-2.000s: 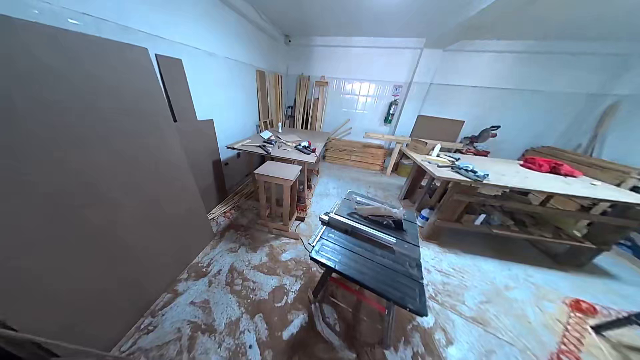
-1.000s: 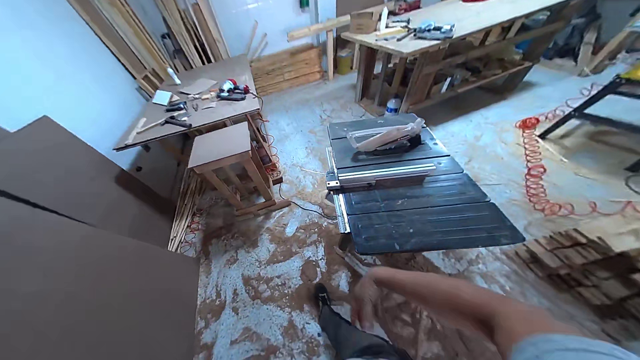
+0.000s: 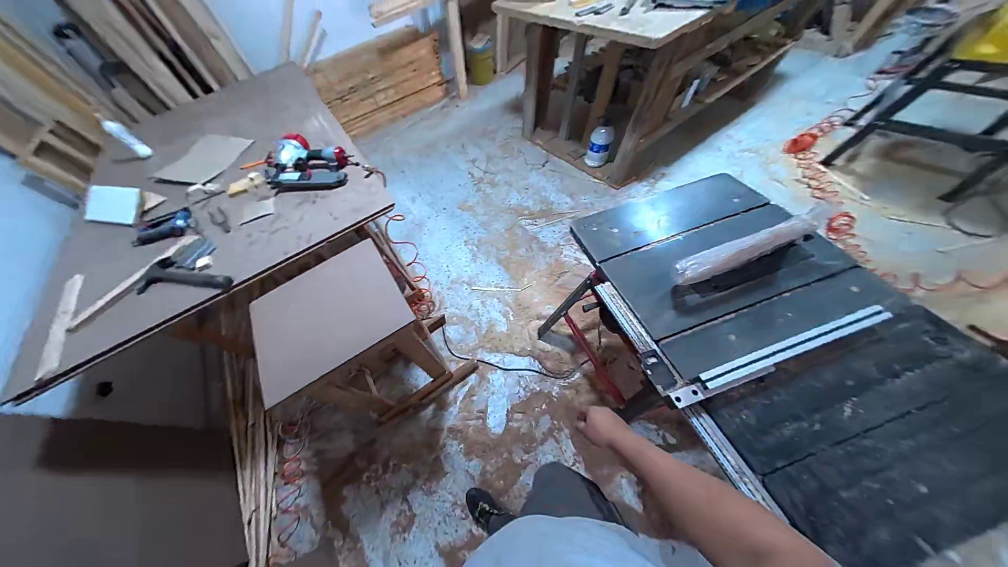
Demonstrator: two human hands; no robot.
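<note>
My right hand [image 3: 602, 426] hangs beside the near left edge of a black table saw [image 3: 787, 370], its fingers curled; whether anything is in it cannot be told. The saw's metal rip fence [image 3: 795, 346] lies across the top, its bracket at the front rail. Behind the fence, a clear plastic-wrapped piece [image 3: 744, 248] covers the blade area. My left hand is out of view. To the left stands a wooden stool [image 3: 331, 319] with a flat square top, next to a workbench [image 3: 315, 118].
The workbench holds a nail gun [image 3: 307, 161], a cordless tool [image 3: 164, 227] and board offcuts [image 3: 203, 157]. A power cord [image 3: 512, 368] and sawdust lie on the floor between stool and saw. Orange coiled hose [image 3: 843, 228] runs behind the saw. A second bench [image 3: 669, 31] stands at the back.
The view has turned down and come nearer to the stool and table saw. My right arm, absent in the oldest frame, now reaches in at the lower right.
</note>
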